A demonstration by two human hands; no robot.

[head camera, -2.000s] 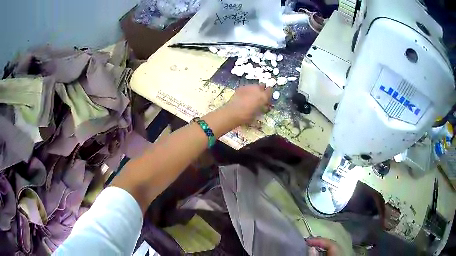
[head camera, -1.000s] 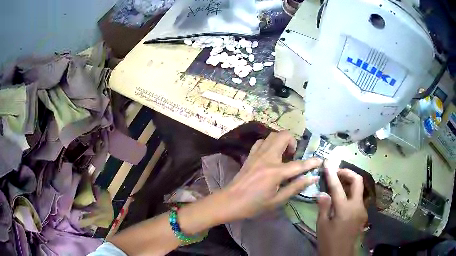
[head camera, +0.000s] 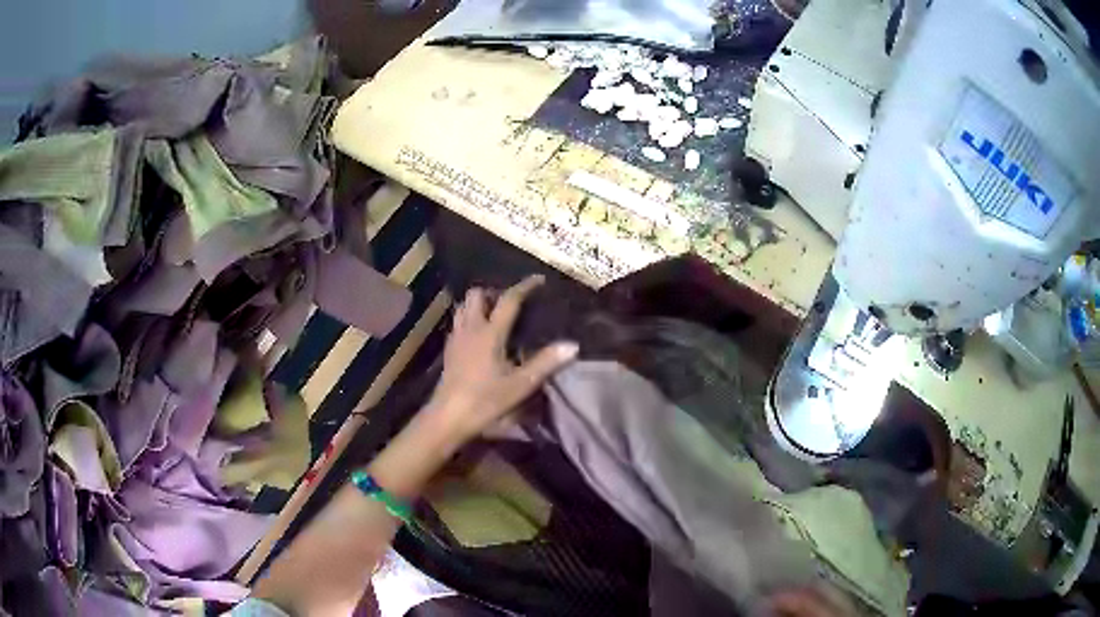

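Observation:
The mauve-brown garment [head camera: 651,446] lies bunched in front of the machine, blurred in places, with a yellow-green panel [head camera: 844,536] on its right part. My left hand [head camera: 495,356], with a green beaded bracelet at the wrist, is over the dark cloth at the garment's left side, fingers spread, thumb at the edge of the mauve panel. My right hand [head camera: 811,603] shows only as a blurred bit at the bottom edge, beside the garment; its grip is hidden. The lit rounded machine end [head camera: 826,398] is right of the garment.
White roundish pieces [head camera: 657,103] lie on a dark patch of the cream table [head camera: 470,133], with a plastic bag [head camera: 603,15] behind. The white JUKI machine head [head camera: 965,181] stands at right. Mauve and green garments [head camera: 157,313] are heaped at left by wooden slats [head camera: 344,362].
Both hands have left the needle area. My left hand has moved left onto the dark cloth; my right hand has dropped to the bottom edge. The garment is pulled out longer toward me.

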